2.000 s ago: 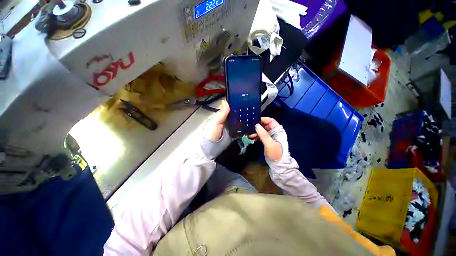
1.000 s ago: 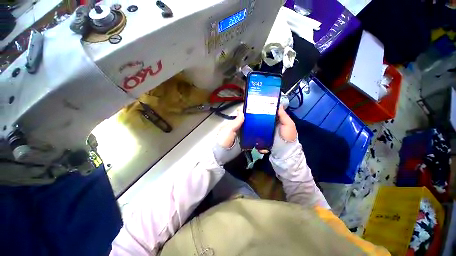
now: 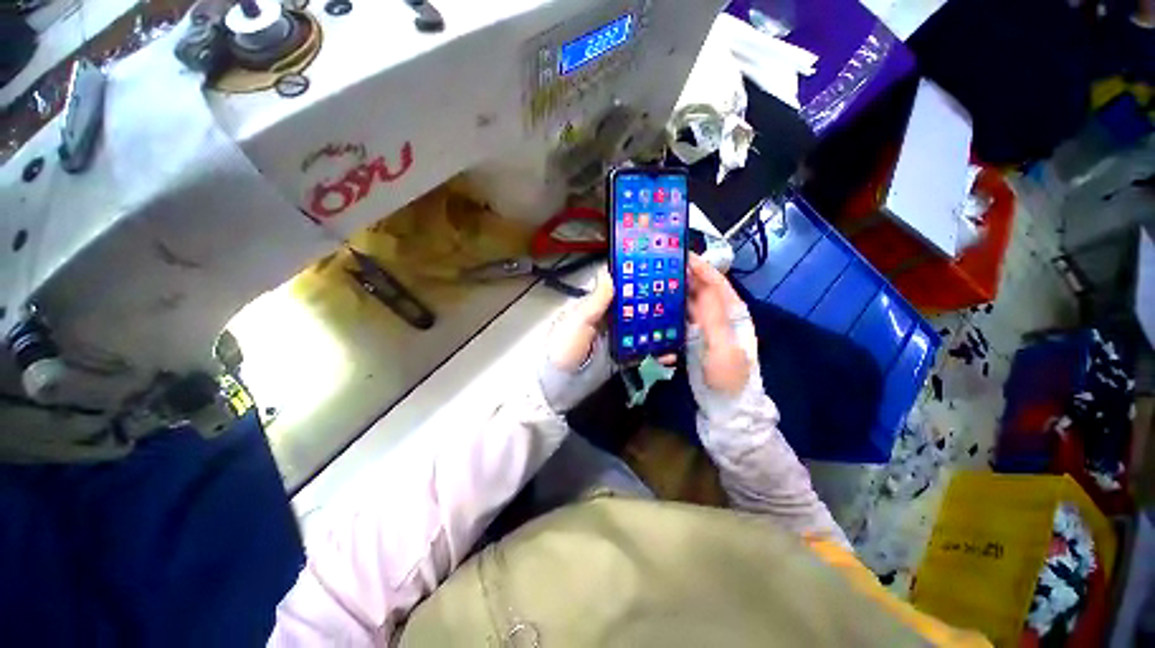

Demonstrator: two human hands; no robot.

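A black smartphone (image 3: pixel 649 268) is held upright above the table's front edge, its screen lit with rows of app icons. My left hand (image 3: pixel 585 332) grips its left side. My right hand (image 3: pixel 719 327) is at its right side, fingers along the edge and partly behind it. A small pale green thing (image 3: pixel 649 379) hangs at the phone's bottom. The navy cloth (image 3: pixel 146 538) lies at the lower left, left of the needle area (image 3: pixel 234 395), with no hand on it.
White sewing machine (image 3: pixel 443 108) behind. Thread snips (image 3: pixel 391 292) and red-handled shears (image 3: pixel 570 233) lie by yellow cloth scraps (image 3: pixel 443 237). A blue crate (image 3: pixel 861 329), a red bin (image 3: pixel 975 272) and a yellow bin (image 3: pixel 994 544) stand at the right; scraps litter the floor.
The phone screen went from a keypad to a lock screen and now to app icons. The phone has shifted slightly up, and my right hand's fingers have changed position beside it.
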